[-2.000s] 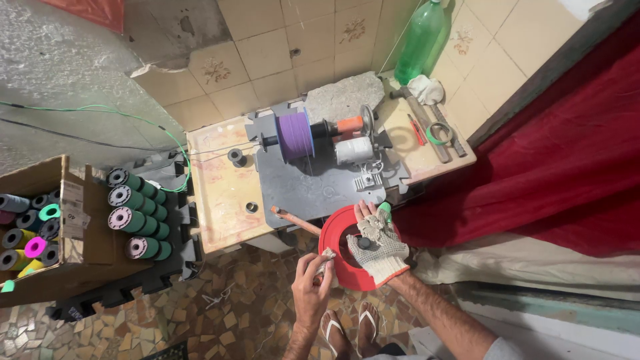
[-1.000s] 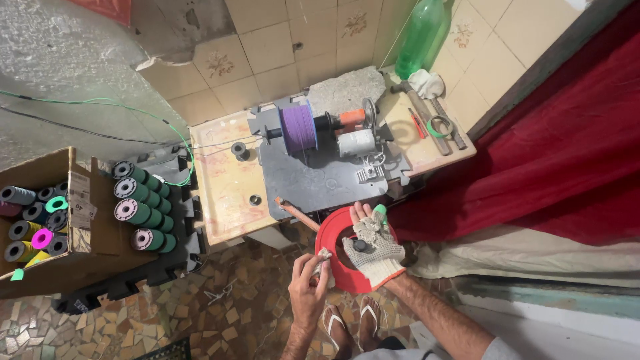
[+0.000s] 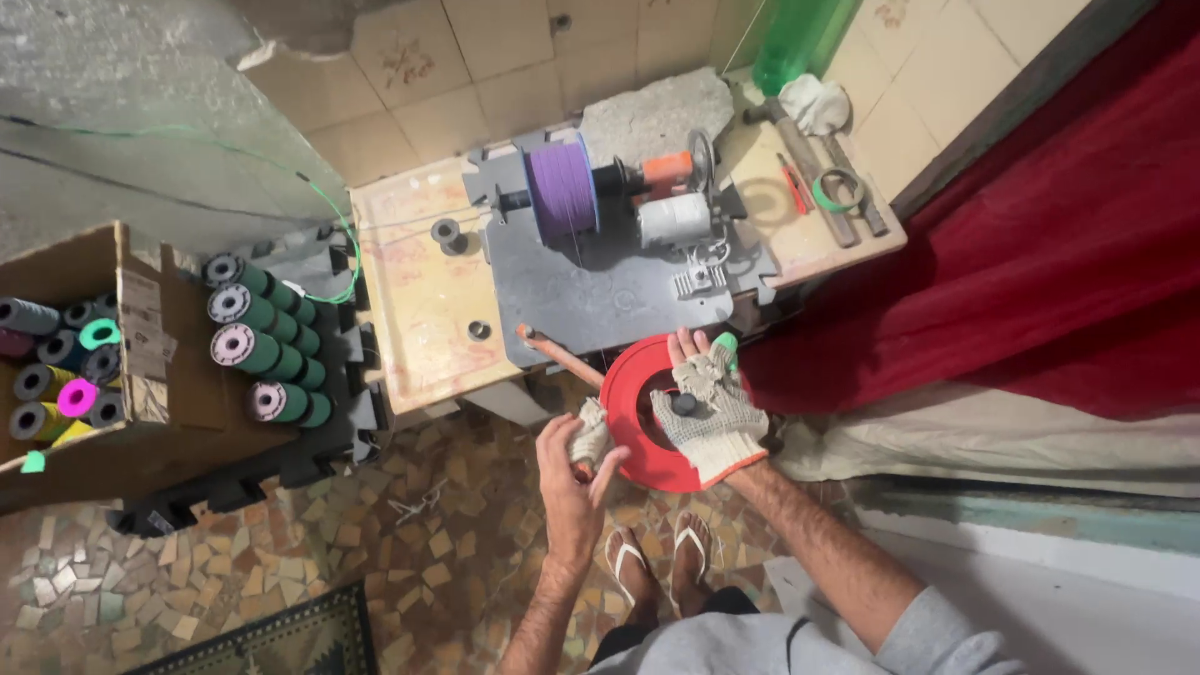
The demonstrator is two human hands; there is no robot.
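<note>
My right hand (image 3: 712,403), in a knitted work glove with bare fingertips and a green-covered finger, lies over the red round spool flange (image 3: 630,398). A small dark knob (image 3: 683,404) shows beside its palm. My left hand (image 3: 574,469) is at the flange's left edge, fingers curled around a bundle of whitish cloth (image 3: 591,433). Above them, a purple line spool (image 3: 562,190) sits on a horizontal shaft by a small electric motor (image 3: 675,221), on a grey board (image 3: 600,300). An orange-brown rod (image 3: 562,356) runs from the table edge to the flange.
Green thread spools (image 3: 272,347) lie stacked at left beside a cardboard box (image 3: 141,356) of coloured spools. A hammer (image 3: 806,169), red cutter (image 3: 793,185), green tape roll (image 3: 837,190) and stone slab (image 3: 661,117) lie on the table. A red curtain (image 3: 1012,244) hangs at right.
The view has shifted slightly. Both hands remain at the red flange; no other plain change.
</note>
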